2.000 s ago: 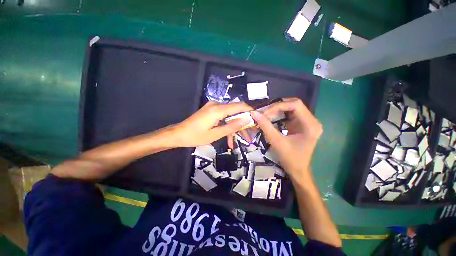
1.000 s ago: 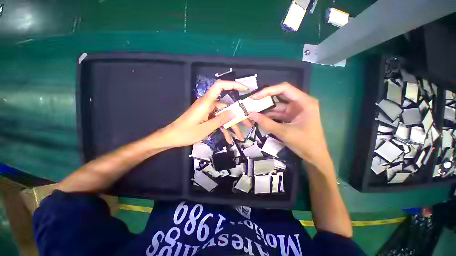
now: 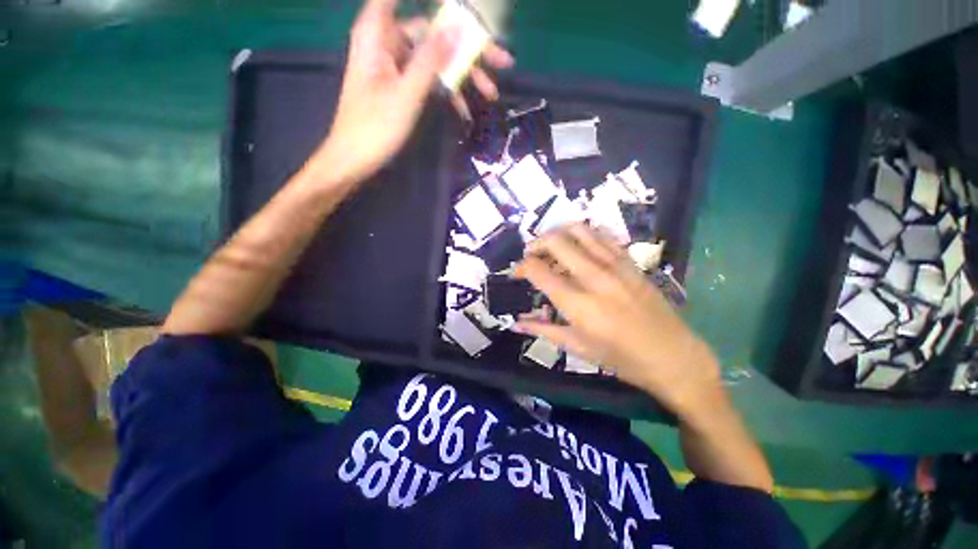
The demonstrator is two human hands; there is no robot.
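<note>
My left hand (image 3: 378, 94) is raised over the far edge of the tray, closed on a white display module (image 3: 463, 45). The module is blurred and partly covered by my fingers. My right hand (image 3: 613, 306) is over the heap of panels in the right compartment, fingers apart and slightly blurred, with no held piece visible. Under and around it lie white and grey single panels (image 3: 528, 182) and a few dark ones. The divided black tray (image 3: 441, 247) lies before me; its left compartment shows a dark floor.
A neighbouring black tray heaped with similar panels (image 3: 879, 223) is at the right. A slanting grey metal upright (image 3: 847, 59) crosses the upper right. White pieces (image 3: 715, 13) lie at the far edge of the green bench (image 3: 118, 204). Another person's arm (image 3: 67, 402) shows at lower left.
My hands, together on the module before, are now apart. My left hand has moved away and left with the module; my right hand has let go and moved down over the heap.
</note>
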